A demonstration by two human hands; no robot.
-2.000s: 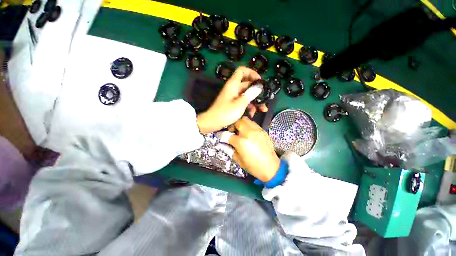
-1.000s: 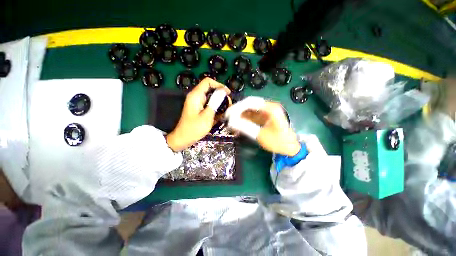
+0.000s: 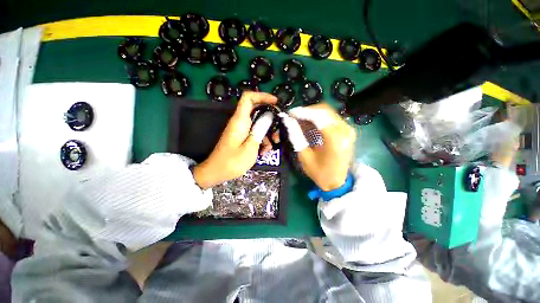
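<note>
My left hand (image 3: 232, 145) holds a round black unit (image 3: 264, 117) above the parts tray, with a white finger cot on its thumb. My right hand (image 3: 322, 142), with white finger cots and a blue wrist band, touches the unit's right side with its fingertips; whether it pinches a small part cannot be seen. The black parts tray (image 3: 284, 201) has silver metal parts (image 3: 246, 195) in its near half. The screw dish (image 3: 312, 135) is mostly hidden behind my right hand.
Several black units (image 3: 225, 58) stand behind the tray. A white pad (image 3: 109, 127) at left bears two units. A large black screwdriver (image 3: 426, 65) hangs at upper right, over a clear bag (image 3: 438, 130). A teal-green box (image 3: 441, 204) stands at right. A person's sleeve (image 3: 497, 201) is beyond it.
The view has turned and shifted. My right hand has moved from over the metal parts up to the unit in my left hand. The screwdriver's place in the view has shifted.
</note>
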